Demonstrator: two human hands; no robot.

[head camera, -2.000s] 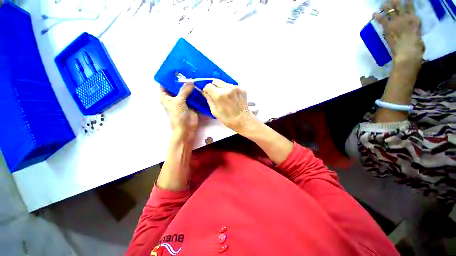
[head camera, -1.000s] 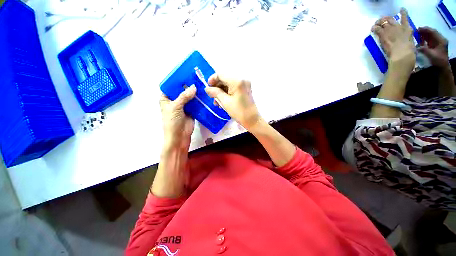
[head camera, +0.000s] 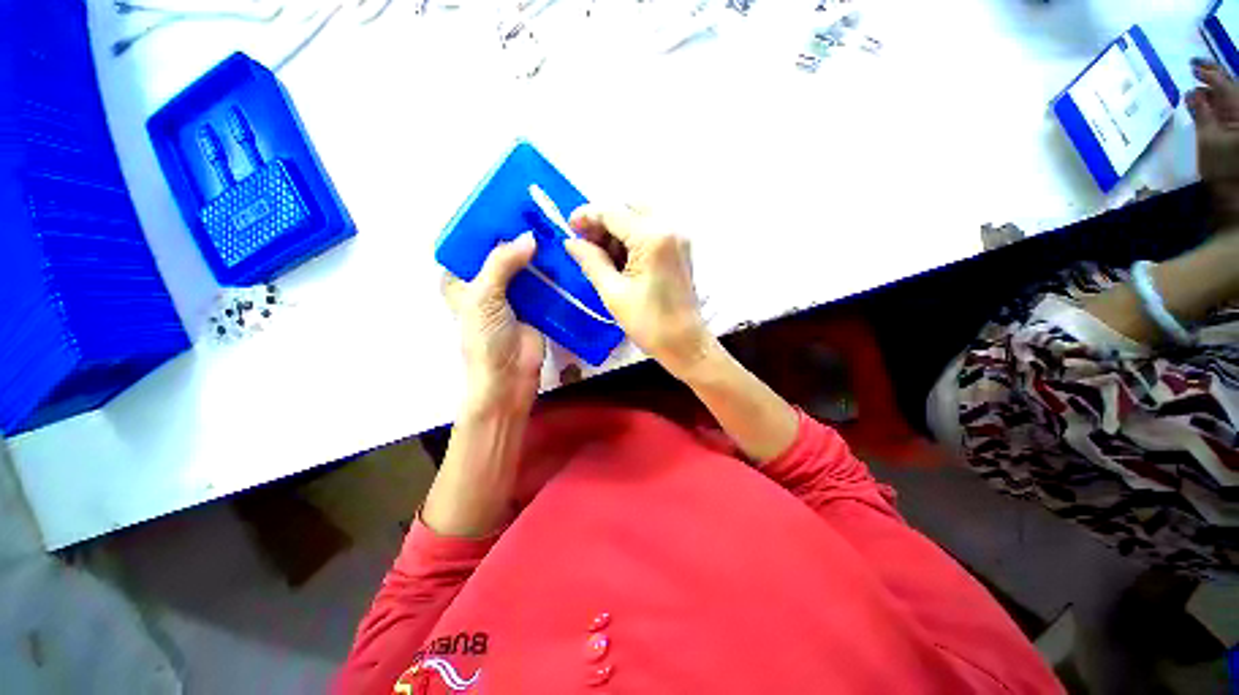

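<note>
A blue tray (head camera: 496, 201) is tilted in front of me near the table's front edge. My left hand (head camera: 500, 319) grips its lower left side, with the thumb on its face. My right hand (head camera: 641, 272) holds a white charging cable (head camera: 548, 209) between thumb and fingers. One white connector end lies over the tray's face, pointing to its upper part, and the thin cord crosses the tray's lower part under my right hand. Whether the connector sits in a slot cannot be told.
A small stack of trays (head camera: 253, 170) stands at left, beside a long tray stack (head camera: 75, 231). Tiny loose parts (head camera: 245, 312) lie below it. A cable pile (head camera: 530, 30) spans the table's far side. At right are a blue box with a white card (head camera: 1118, 102) and a neighbour's hand and arm.
Since two seconds ago my right hand has turned the connector from sideways to pointing up along the tray. The neighbour's hand has moved off the box at right.
</note>
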